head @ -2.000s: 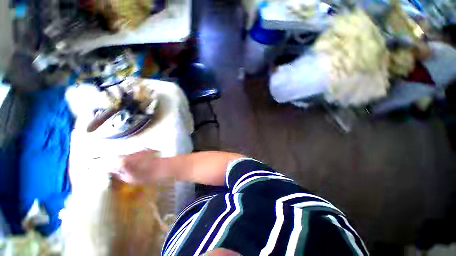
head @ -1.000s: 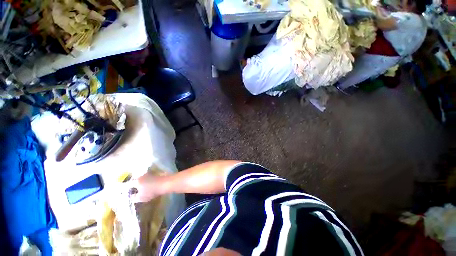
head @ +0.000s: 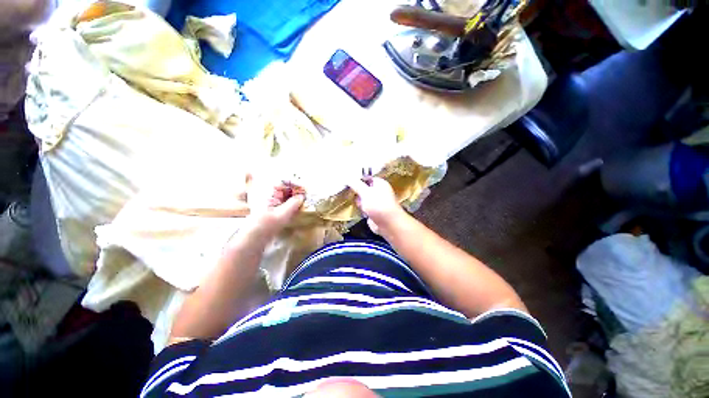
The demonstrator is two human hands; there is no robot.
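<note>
A large cream-yellow garment [head: 155,171] covers the left of the white table and hangs over its near and left edges, partly washed out by glare. My left hand [head: 281,204] pinches the garment near my belly, fingers bent. My right hand [head: 375,199] is a short way to the right, at the darker yellow gathers [head: 408,180]. A tiny dark tool, possibly thread snips [head: 368,176], shows at its fingertips; its shape is not clear.
A phone with a reddish lit screen [head: 353,78] lies beyond the garment. A steam iron [head: 435,58] stands at the table's far right. Blue cloth [head: 256,31] lies at the far edge. A black chair [head: 553,116] is right of the table; pale heaps [head: 633,272] lie at far right.
The view has swung left, so table, phone and iron sit further right. Both hands now show together at the garment near my belly; the left was not visible before. The phone screen is now lit.
</note>
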